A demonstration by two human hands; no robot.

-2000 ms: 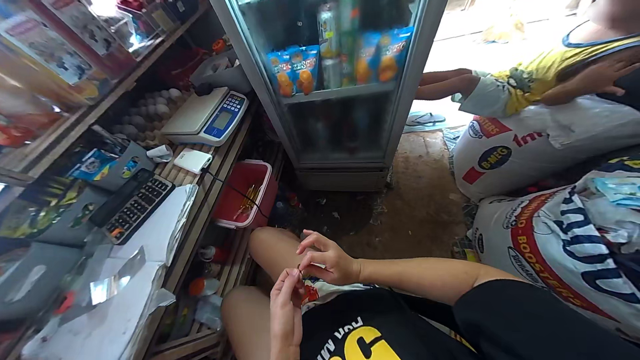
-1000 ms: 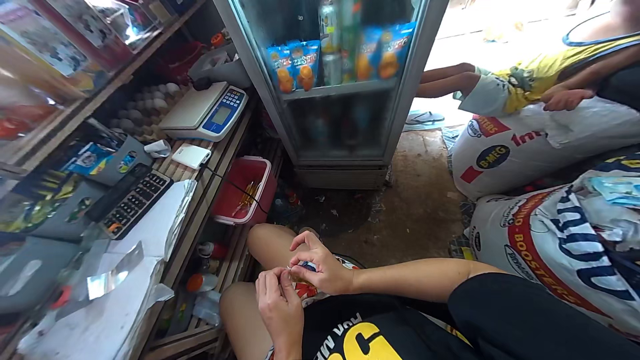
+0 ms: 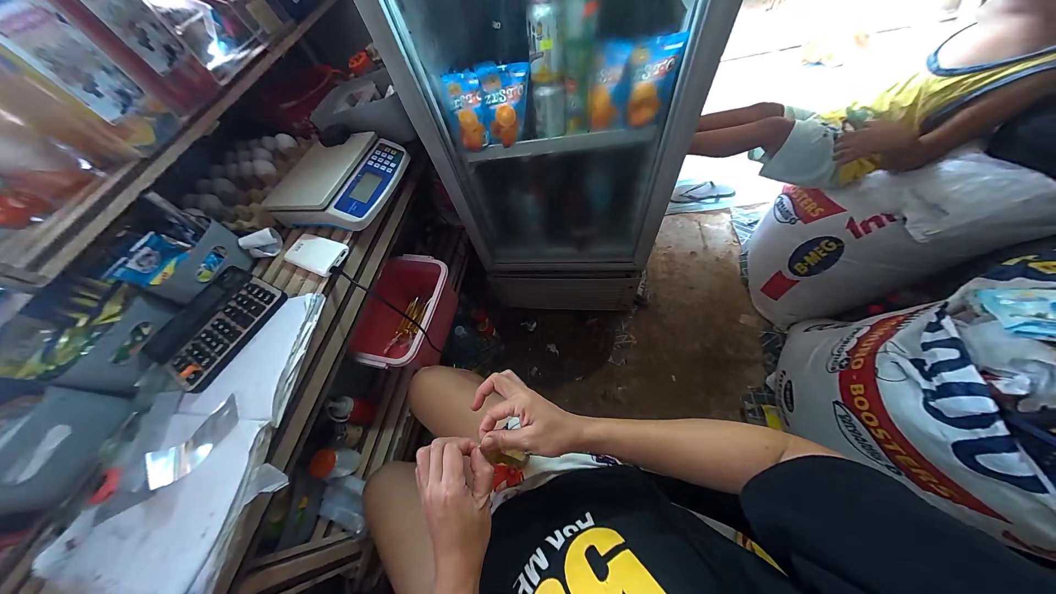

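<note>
My left hand and my right hand meet above my lap, thumbs and fingertips close together. Between them is a small yellowish-brown item, pinched at its edge; what it is cannot be told. The right hand's index finger is bent and raised. Patterned cloth shows just beneath the hands. Left of them, a red plastic tub holds thin yellowish sticks or strips. A calculator lies by an open notebook on the slatted wooden shelf.
A digital scale stands beside egg trays. Ahead is a glass-door fridge with drink pouches and bottles. At the right, large feed sacks stand, and a person rests against one. Jars and containers sit on the lower shelf.
My fingers have shifted around the small item; a blue piece seen at the right fingers one second ago is no longer plain. The other person's hand has moved left, onto their lap.
</note>
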